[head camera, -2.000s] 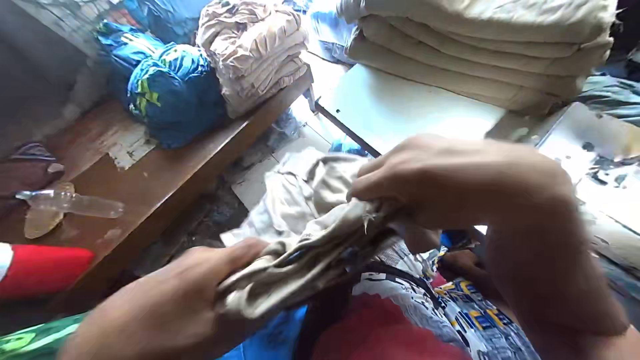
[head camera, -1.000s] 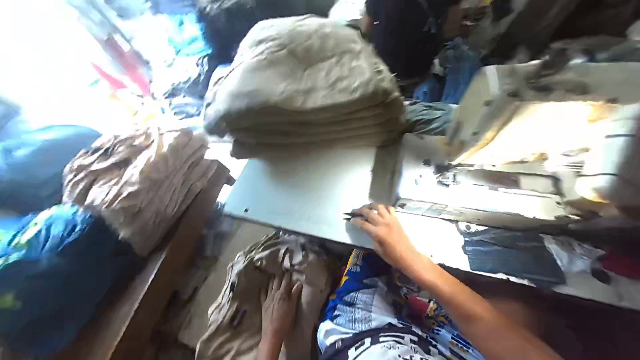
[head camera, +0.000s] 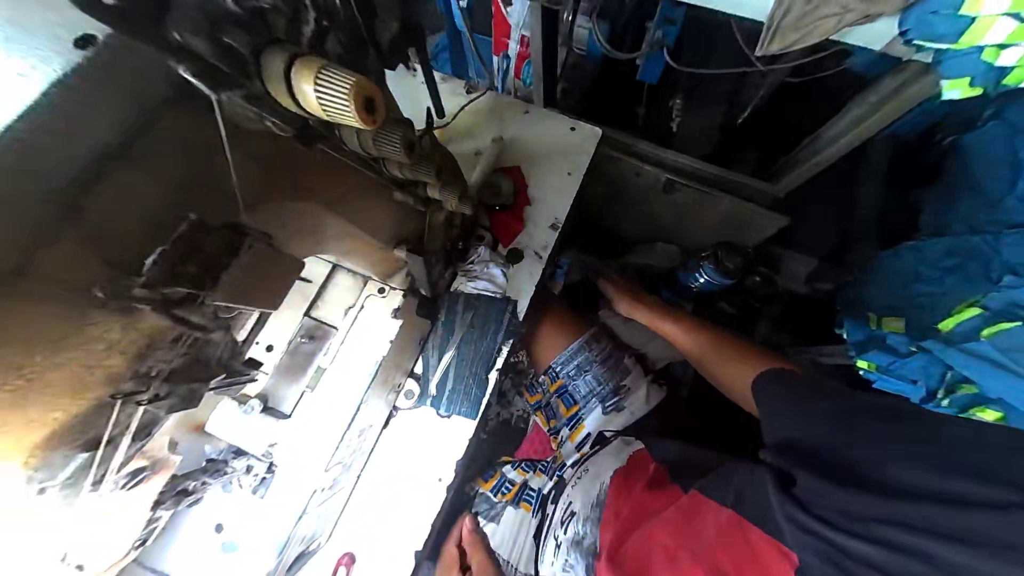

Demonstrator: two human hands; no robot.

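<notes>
My right hand [head camera: 616, 290] reaches down beside my bare knee, under the edge of the white sewing table [head camera: 560, 172]. Its fingers are lost in shadow, so whether they hold anything is hidden. Fingertips of my left hand [head camera: 468, 548] show at the bottom edge, close together over my patterned shorts [head camera: 580, 400]; the rest is out of frame. To the left stands an industrial sewing machine with a row of tension knobs [head camera: 340, 92] and a metal bed [head camera: 300, 360]. Dark blue cloth [head camera: 464, 352] is wrapped around part of the table by the machine.
A dark bottle-like container with a blue label [head camera: 708, 272] is near my right forearm. Blue cloth with yellow-green strips [head camera: 944, 320] lies in a heap at the right. Above are a beam [head camera: 860, 128] and hanging cables [head camera: 720, 68]. A red cloth [head camera: 510, 206] lies by the machine.
The view has swung far to the right. My right hand has left the tabletop edge and is now low beside my knee. My left hand no longer rests on the beige cloth.
</notes>
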